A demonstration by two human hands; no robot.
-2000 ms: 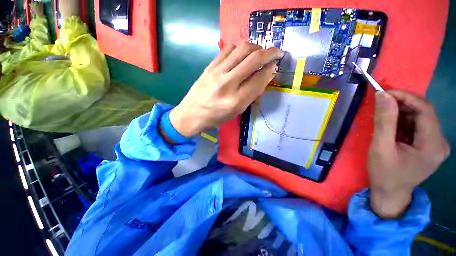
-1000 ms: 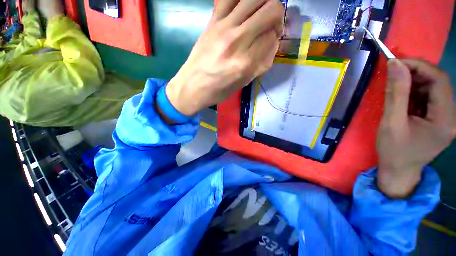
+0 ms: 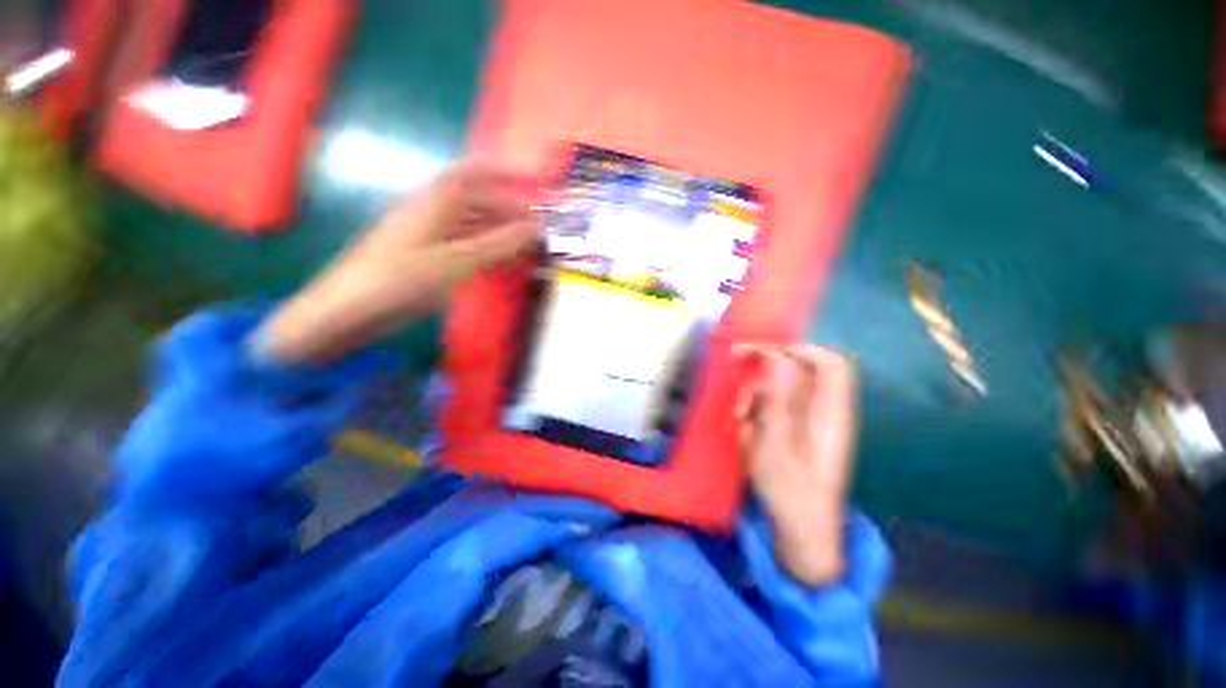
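The frame is strongly blurred. The open tablet unit (image 3: pixel 612 363) lies on the red foam pad (image 3: pixel 686 81), with the white battery (image 3: pixel 605 352) at the near end and the mainboard (image 3: pixel 625 202) at the far end. My left hand (image 3: pixel 430 242) is at the tablet's upper left edge, fingertips together near the board; I cannot tell if it grips anything. My right hand (image 3: pixel 803 430) is over the pad's right edge, beside the tablet, fingers bent. No tweezers can be made out in it.
A loose orange-gold flex cable (image 3: pixel 945 329) lies on the green bench (image 3: pixel 982 215) at right. A small blue and whitish piece (image 3: pixel 1064 159) lies beyond it. More gold-brown strips (image 3: pixel 1109 423) are at far right. Another pad (image 3: pixel 289 121) with a tablet is at upper left, near a yellow sleeve (image 3: pixel 41 202).
The view has swung right and shows more bench, so tablet and pad look smaller. My right hand is now lower, beside the tablet, and the tweezers seen earlier no longer show.
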